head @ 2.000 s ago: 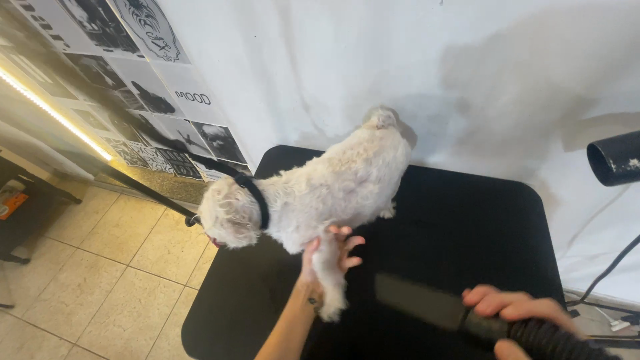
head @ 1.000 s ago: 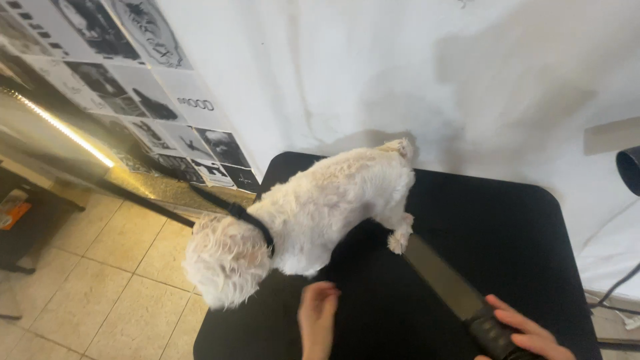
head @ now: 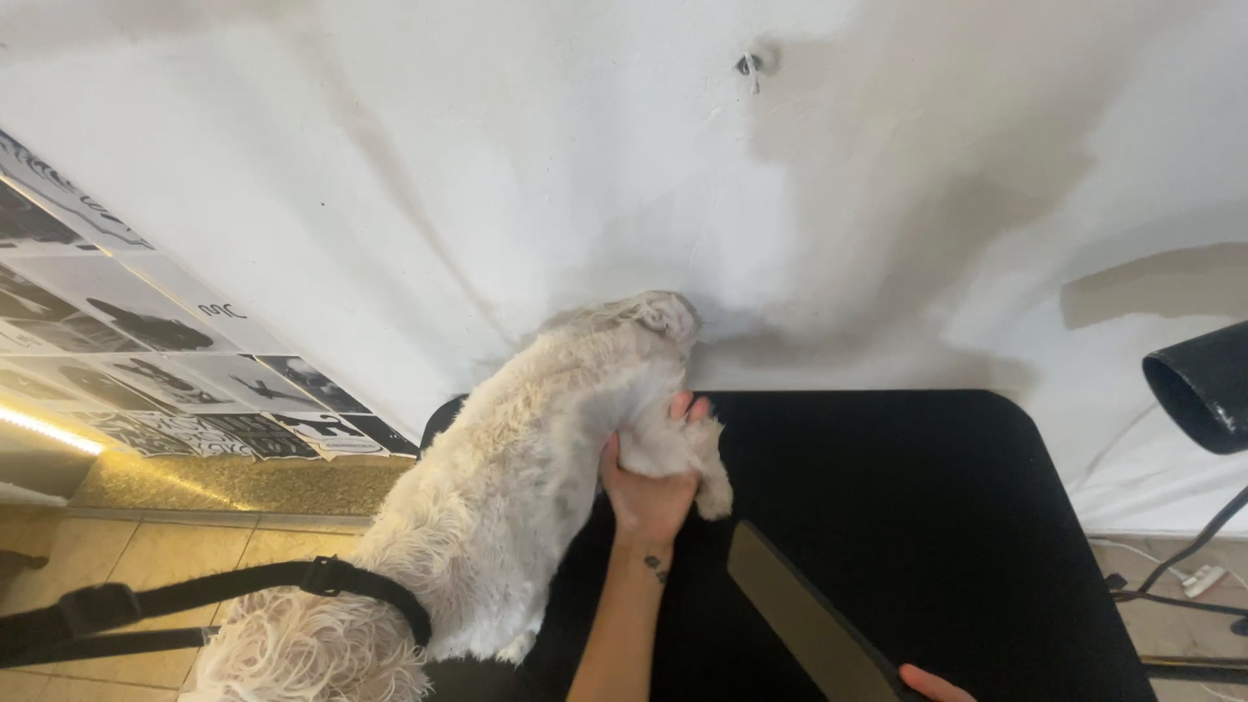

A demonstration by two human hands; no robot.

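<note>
A white curly-coated dog stands on a black grooming table, its head at the lower left and its rump toward the wall. Around its neck runs a black strap collar. My left hand grips one hind leg from below, fingers wrapped behind it. At the bottom edge, part of my right hand shows against a long, flat, grey-brown nozzle, whose tip points toward the hind paws without touching them. The rest of that hand is out of view.
A pale wall rises behind the table, with black-and-white prints at left. A black cylindrical nozzle juts in at right, above cables. The black strap extends left from the dog, over floor tiles.
My left hand, on a front leg two seconds ago and off the dog one second ago, now holds a hind leg. The view has shifted much closer to the wall and dog.
</note>
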